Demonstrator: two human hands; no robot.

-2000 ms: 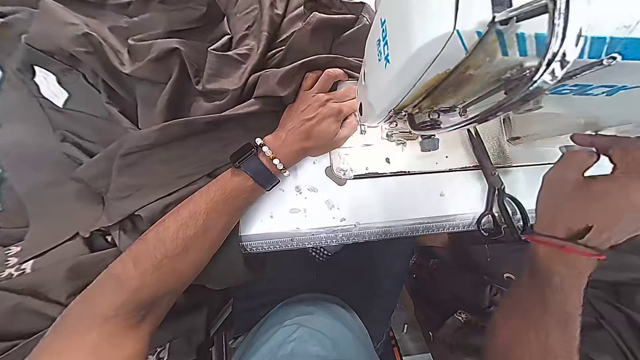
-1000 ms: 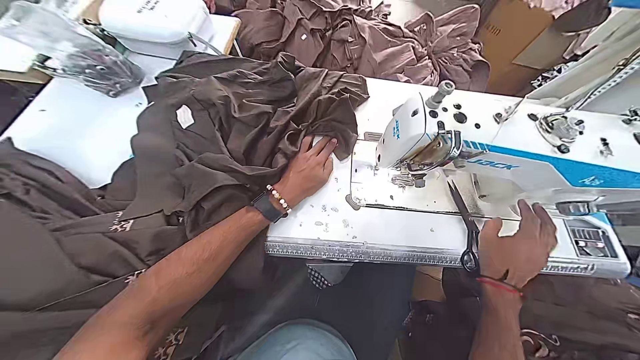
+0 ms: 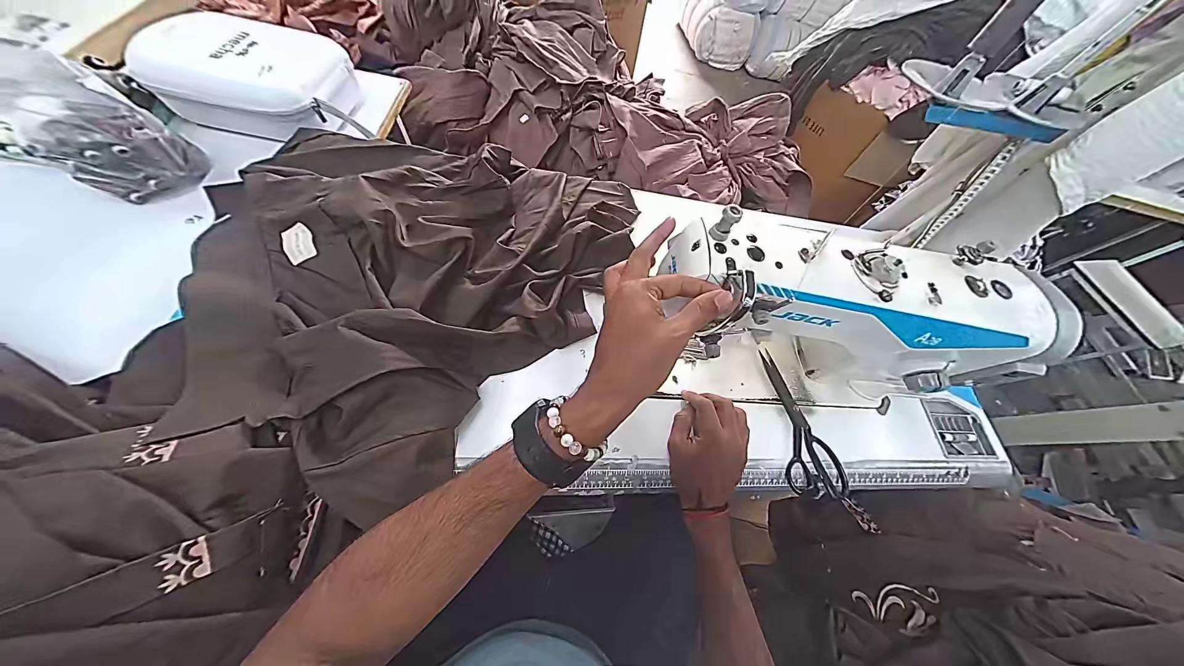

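Observation:
My left hand (image 3: pixel 652 324), with a dark watch and a bead bracelet at the wrist, is raised at the needle end of a white and blue Jack sewing machine (image 3: pixel 860 324). Its thumb and a finger come together near the thread parts; whether thread is between them cannot be told. My right hand (image 3: pixel 709 444) rests with curled fingers on the machine bed's front edge, below the needle area. Black-handled scissors (image 3: pixel 803 435) lie to its right, blades toward the machine. Dark brown cloth (image 3: pixel 416 268) with a pale label (image 3: pixel 298 243) lies bunched left of the machine.
A ruler strip (image 3: pixel 888 477) runs along the table's front edge. Behind the machine lie heaped mauve-brown garments (image 3: pixel 601 120). A white case (image 3: pixel 242 69) and a clear plastic bag (image 3: pixel 102 129) sit at the back left. More brown cloth (image 3: pixel 980 573) hangs at the lower right.
My left hand has let go of the brown cloth and risen to the machine's needle end. My right hand has moved left, from beyond the scissors to the near side of the bed. The view has shifted.

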